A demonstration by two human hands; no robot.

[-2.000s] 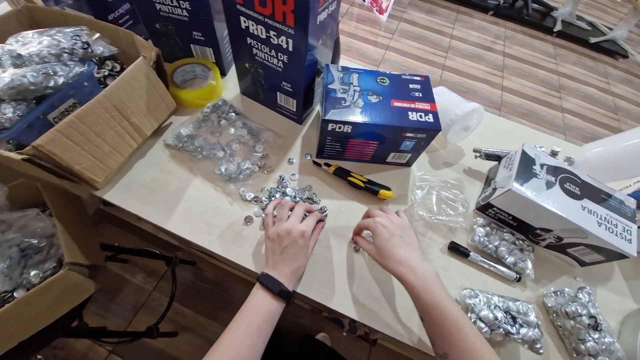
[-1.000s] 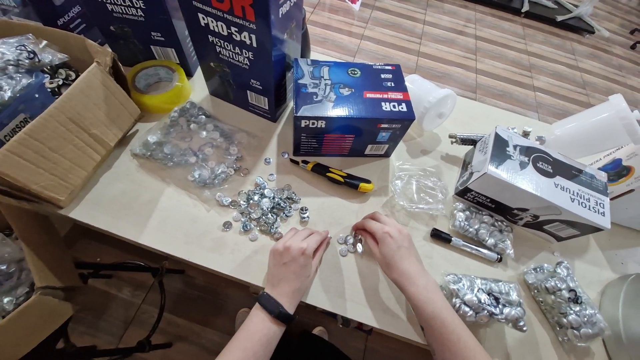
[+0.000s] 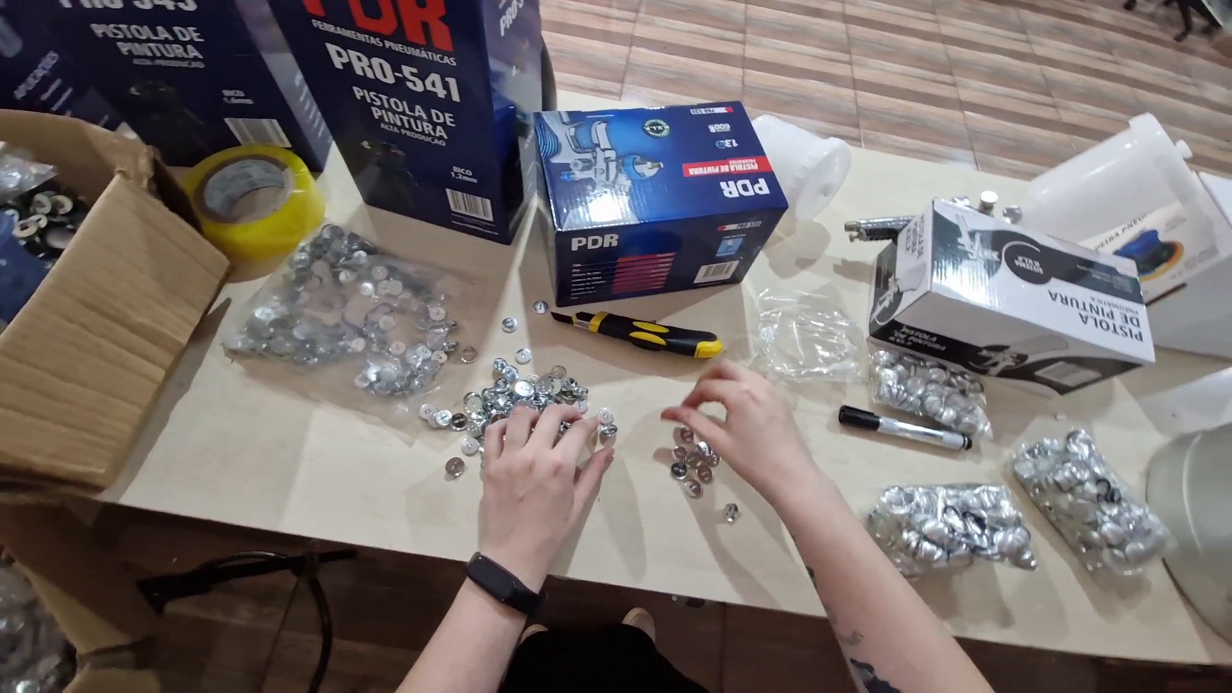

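Note:
My left hand, with a black band at its wrist, rests its fingertips on the near edge of a loose pile of small round metal pieces. Whether a piece is between those fingers cannot be told. My right hand hovers over a smaller group of the same pieces, thumb and forefinger apart, nothing visible between them. One piece lies apart, nearer the table's front edge. Left of the pile lies a clear plastic bag of similar pieces. A black and yellow utility knife lies beyond both hands.
Blue spray gun boxes and yellow tape stand behind. An open cardboard box is at left. On the right are a white box, a black marker, an empty plastic bag and filled bags.
My left hand has moved from beside the small group back to the large pile. That group on the right holds more pieces than two seconds ago. My right hand remains near it.

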